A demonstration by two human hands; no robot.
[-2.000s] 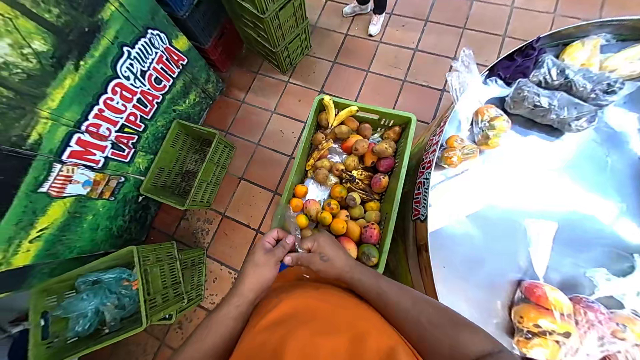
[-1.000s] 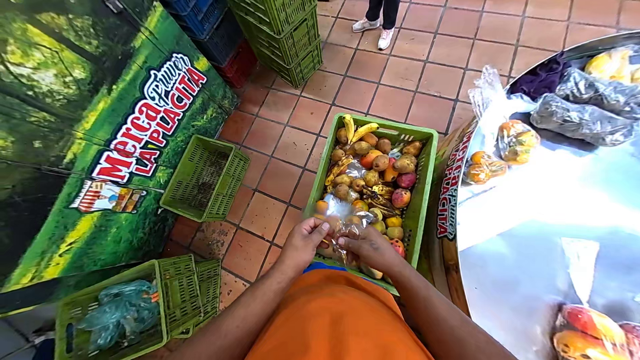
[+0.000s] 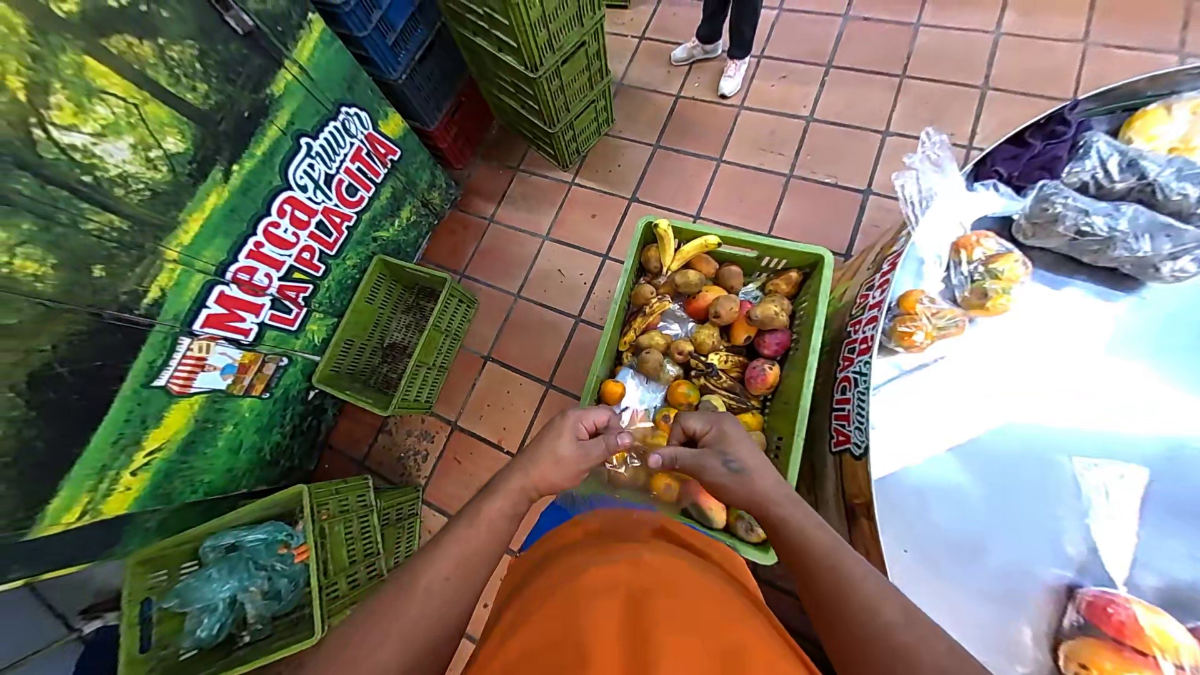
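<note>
My left hand [image 3: 579, 448] and my right hand [image 3: 717, 452] pinch a thin clear plastic bag [image 3: 630, 459] between them, over the near part of a green plastic crate [image 3: 817, 347]. The bag is see-through, and whether it holds anything is hard to tell. Inside the crate lie mixed fruits: yellow bananas [image 3: 692, 251] at the far end, darkened bananas [image 3: 720, 377], round brownish fruits [image 3: 724, 309], an orange fruit [image 3: 682, 394] and reddish mangoes [image 3: 703, 504]. Crumpled clear plastic [image 3: 642, 392] rests among them.
At right, a shiny metal table [image 3: 994, 487] bears bagged fruit [image 3: 989, 272], dark bags [image 3: 1116, 230] and bagged mangoes [image 3: 1125, 633]. An empty green crate [image 3: 384, 333], a crate with teal bags [image 3: 314, 562] and stacked crates [image 3: 548, 84] stand left. A person's shoes [image 3: 733, 75] show beyond.
My hands have moved slightly apart, with the clear plastic stretched between them. The view has shifted, so the crate appears farther right.
</note>
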